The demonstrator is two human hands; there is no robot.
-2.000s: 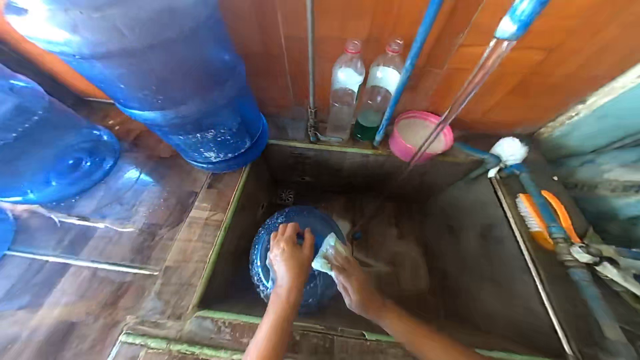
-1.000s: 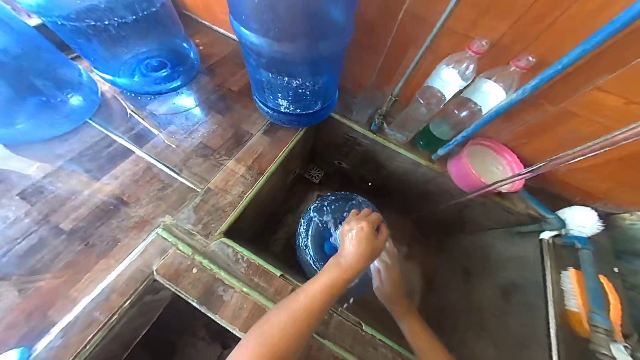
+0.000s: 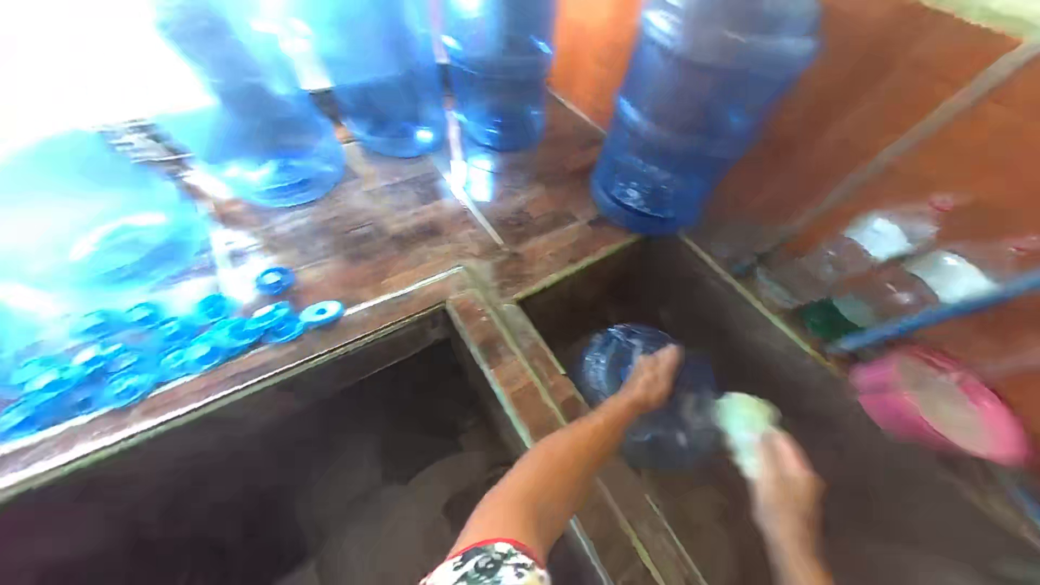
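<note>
A large blue plastic water jug [image 3: 605, 361] stands in the right-hand basin, its neck end up. On its top rests my left hand [image 3: 652, 378], fingers curled at the neck; blur hides how firmly they hold. To the right of the jug, apart from it, my right hand [image 3: 786, 479] grips a pale green and white cloth or sponge [image 3: 746, 426]. Motion blurs both the cloth and this hand.
More blue jugs [image 3: 682, 122] stand on the tiled ledge. Loose blue caps [image 3: 322, 313] lie beside another basin [image 3: 366, 455] on the left. Clear bottles [image 3: 845, 280], a blue pipe [image 3: 942, 315] and a pink tub [image 3: 894, 398] line the right side.
The view has swung far to the left, bringing the caps and left basin in. My right hand has come away from the jug with the cloth; my left hand remains at the jug's top.
</note>
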